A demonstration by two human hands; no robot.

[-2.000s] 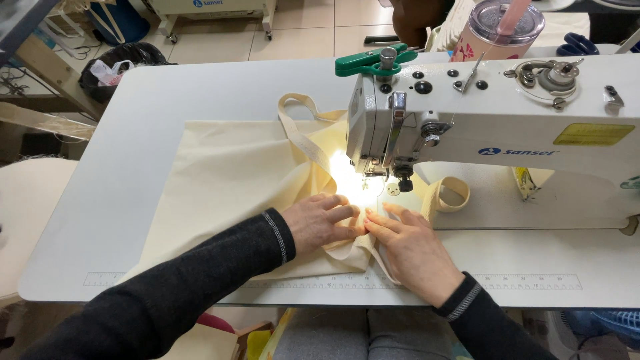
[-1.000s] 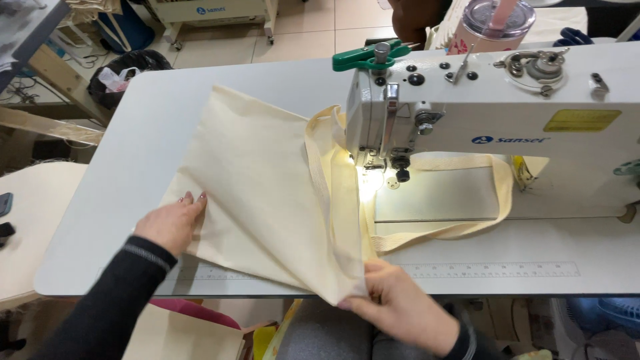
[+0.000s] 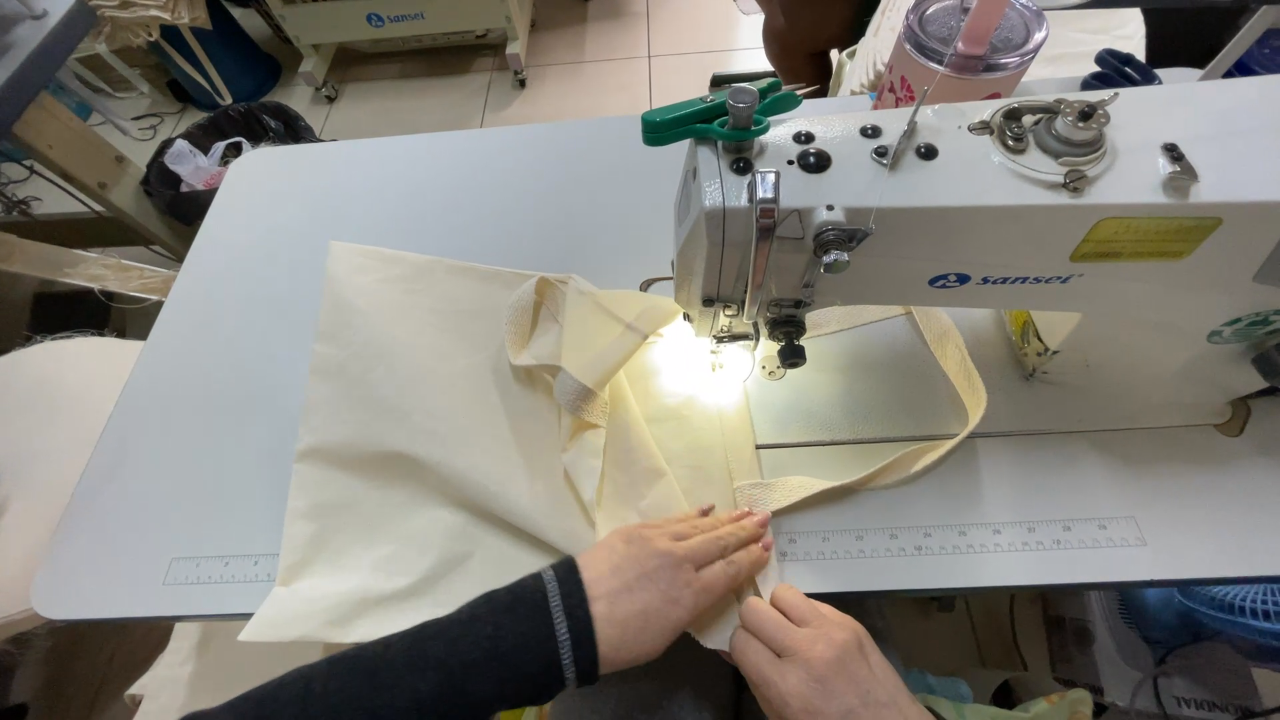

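Observation:
A cream fabric bag [image 3: 430, 420] lies across the sewing table, its hemmed edge running under the lit needle area of a white Sansei sewing machine [image 3: 960, 240]. One woven strap [image 3: 950, 400] loops out to the right beneath the machine arm; another strap [image 3: 530, 330] lies twisted on the fabric left of the needle. My left hand [image 3: 670, 580] presses flat on the hem near the strap's end, holding nothing. Close beside it, at the table's front edge, my right hand [image 3: 810, 650] pinches the hem's near corner between thumb and fingers. Glare hides the presser foot.
Green thread snips [image 3: 710, 115] rest on top of the machine head. A pink tumbler [image 3: 960, 50] with a straw stands behind the machine. A printed ruler [image 3: 960, 538] runs along the table's front edge. A black-lined bin [image 3: 230, 150] stands beyond the left end.
My left hand has moved right, from the bag's left part onto the hem beside my right hand. The bag has turned and shifted, and one strap now lies twisted on top of it.

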